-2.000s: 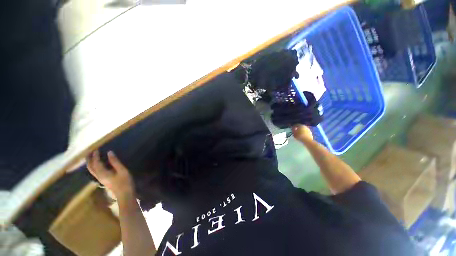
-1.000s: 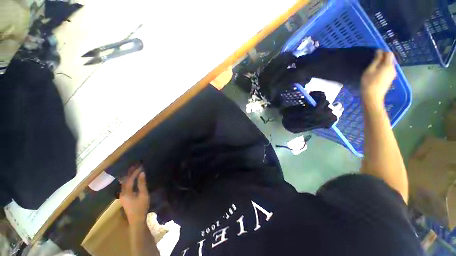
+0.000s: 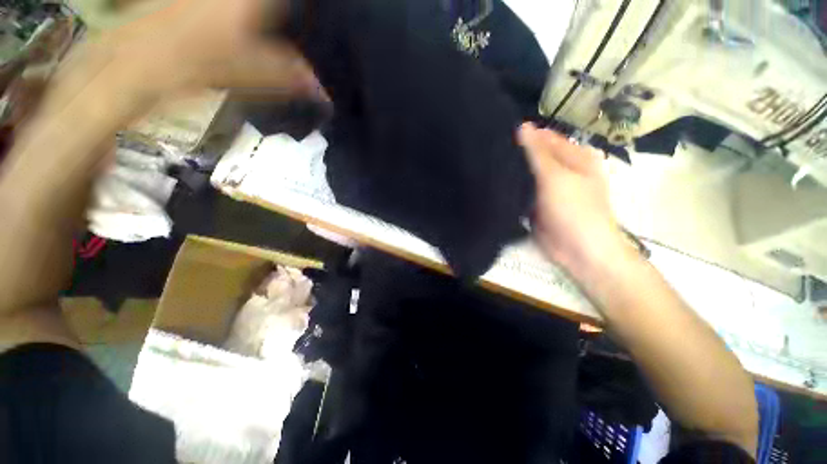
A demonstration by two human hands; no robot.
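Observation:
A black garment piece (image 3: 426, 136) is held up over the front of the white table, with a small pale embroidered motif near the top of the view. My left hand (image 3: 227, 54) is blurred at the upper left and is at the cloth's left edge; its fingertips are partly hidden, so its grip cannot be told. My right hand (image 3: 567, 186) grips the right edge of the cloth. The cloth's lower corner hangs over the table's front edge.
The cream sewing machine (image 3: 744, 82) stands at the upper right. The table's wood edge (image 3: 535, 302) crosses the middle. An open carton (image 3: 195, 294) with pale cloth is at the lower left. A blue basket (image 3: 767, 421) is at the lower right.
The view has swung left. My right hand has come from the blue basket to above the table and holds black cloth. My left hand has risen from the table's edge to the upper left.

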